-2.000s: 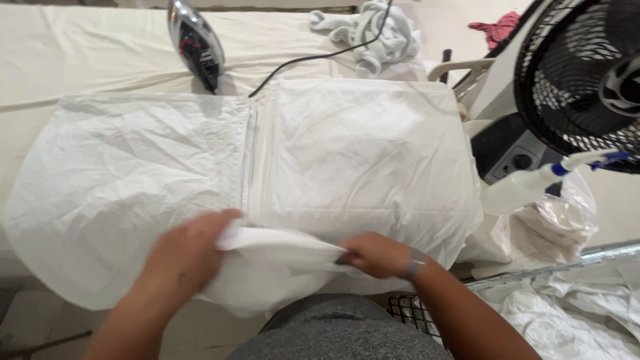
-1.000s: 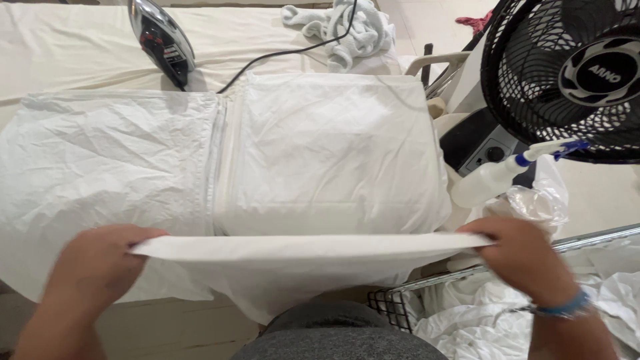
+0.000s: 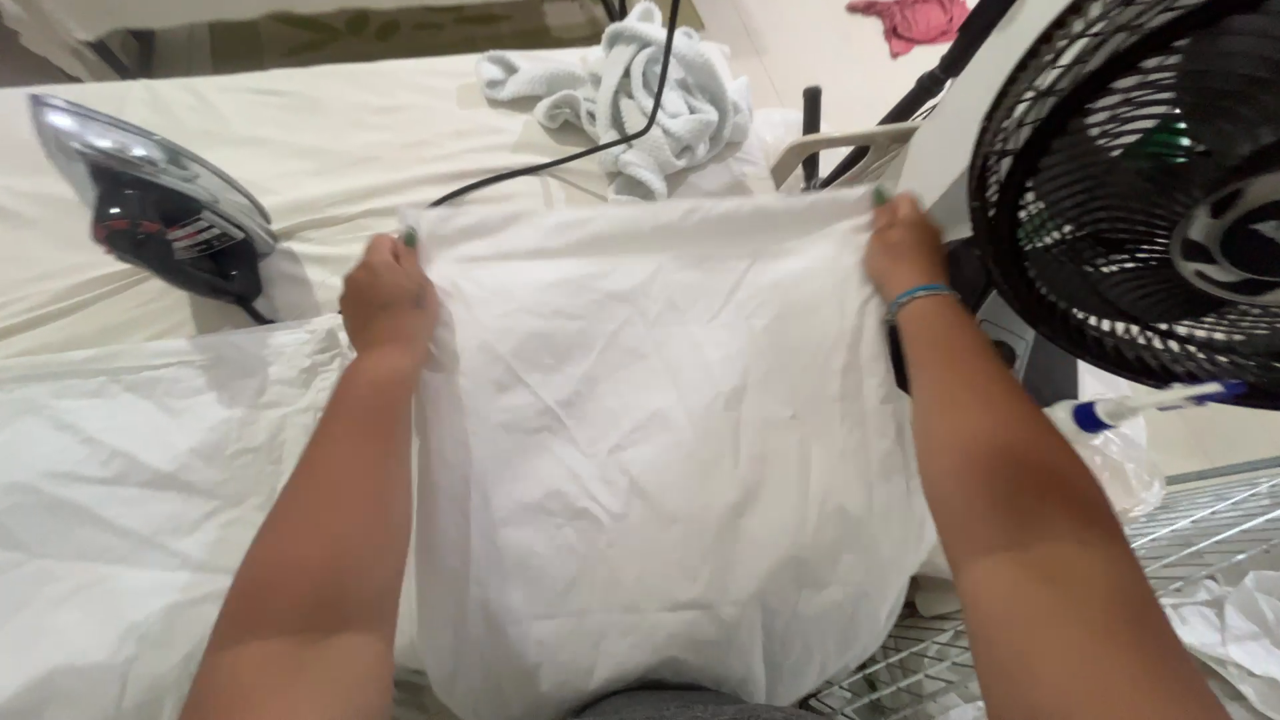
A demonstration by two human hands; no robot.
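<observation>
A white cloth (image 3: 650, 430) with light creases is stretched between my two hands and hangs toward my body. My left hand (image 3: 390, 295) pinches its far left corner, and my right hand (image 3: 905, 245), with a blue band at the wrist, grips the far right corner. Beneath the held cloth, the stack seen earlier is hidden. Another wrinkled white cloth (image 3: 150, 480) lies at the left. Beyond my left hand, an electric iron (image 3: 165, 210) rests on the cream-covered surface, its soleplate facing up and away.
A black power cord (image 3: 560, 160) runs past a crumpled pale towel (image 3: 670, 105). At the right stand a black fan (image 3: 1130, 200) and a spray bottle with a blue and white nozzle (image 3: 1130, 405). A wire basket (image 3: 1210, 515) with white cloth is at lower right.
Both hands have moved away from my body, carrying the cloth's edge to the far side. The cloth now spreads over where the stack showed before.
</observation>
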